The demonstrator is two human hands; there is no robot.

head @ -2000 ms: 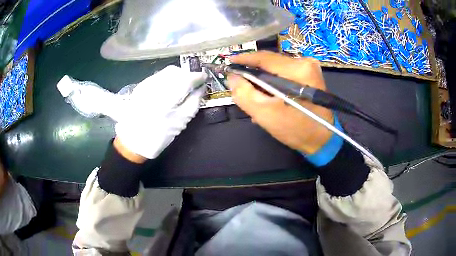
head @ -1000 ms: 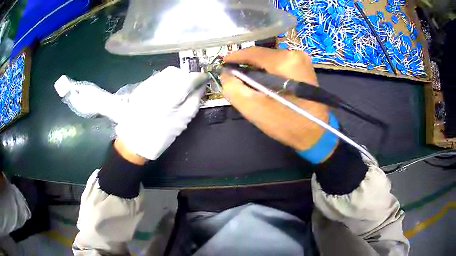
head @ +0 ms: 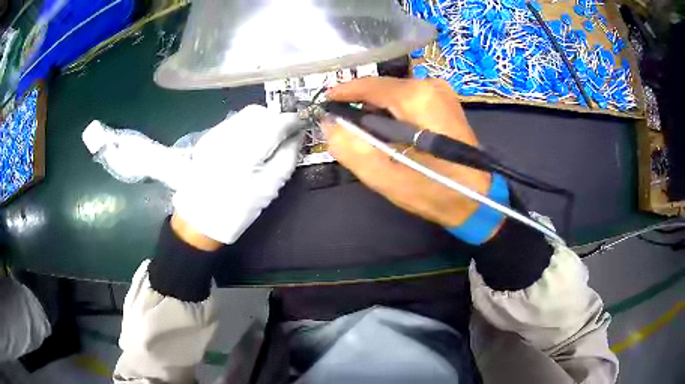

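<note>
The white power strip housing (head: pixel 319 157), filled with small parts, lies on the black mat in front of me, partly under the clear hood. My gloved left hand (head: pixel 236 169) is at its left side, fingertips over the parts; what they pinch is too small to tell. My bare right hand (head: pixel 413 150), with a blue band at the wrist, holds the black soldering iron (head: pixel 443 147) like a pen, its tip end over the housing near my left fingertips. A thin white tube (head: pixel 458 186) runs along the iron. The bagged white cord (head: pixel 131 155) lies left of my left hand.
The clear fume hood (head: pixel 300 45) hangs over the housing's back. A cardboard tray of blue two-lead components (head: pixel 503 56) stands at back right, a dark stick across it. A similar tray (head: pixel 19 146) is far left. A person's white sleeve (head: pixel 22 319) shows at lower left.
The iron and my right hand have shifted slightly left over the housing. My left hand stays nearly in place. The view has shifted slightly.
</note>
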